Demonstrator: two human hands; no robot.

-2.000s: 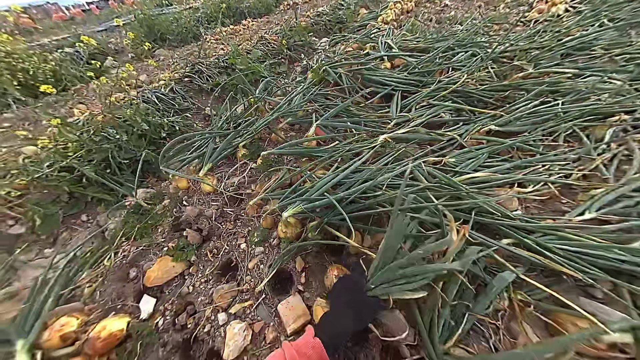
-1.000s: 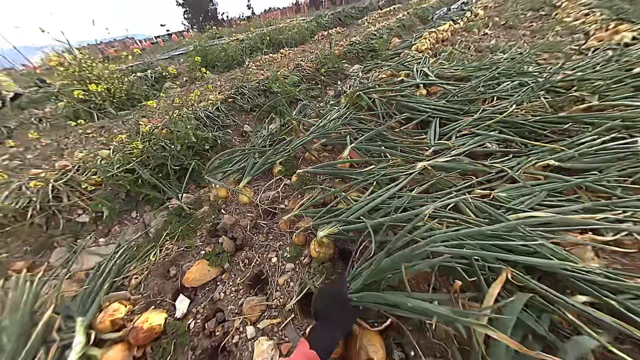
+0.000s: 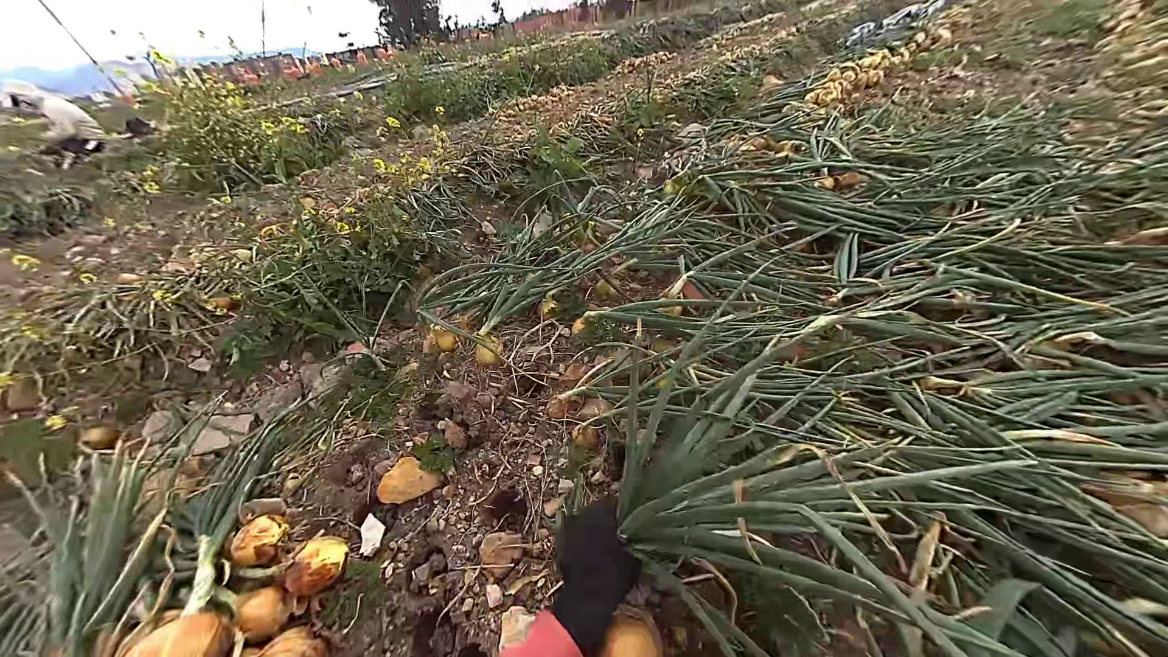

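Observation:
My left hand [image 3: 598, 570], in a black glove with a red sleeve, is low in the middle of the view. Its fingers are closed around the green tops of onion plants [image 3: 675, 520], which fan up and to the right from the glove. Just below the hand, an onion bulb [image 3: 631, 634] shows at the bottom edge, partly hidden by the glove. Pulled onions [image 3: 315, 564] with their leaves lie in a bunch at the lower left. My right hand is out of view.
Onion tops [image 3: 912, 383] lie flat over the right side. Beside the hand is stony soil with a flat orange-brown stone [image 3: 408, 481] and a white stone [image 3: 371, 535]. Yellow-flowered weeds [image 3: 219, 128] grow at the left. A person [image 3: 59, 119] crouches at the far left.
The view has tilted up, bringing in the horizon and the distant person. The leaves at my left hand now stand more upright and spread out than one second ago.

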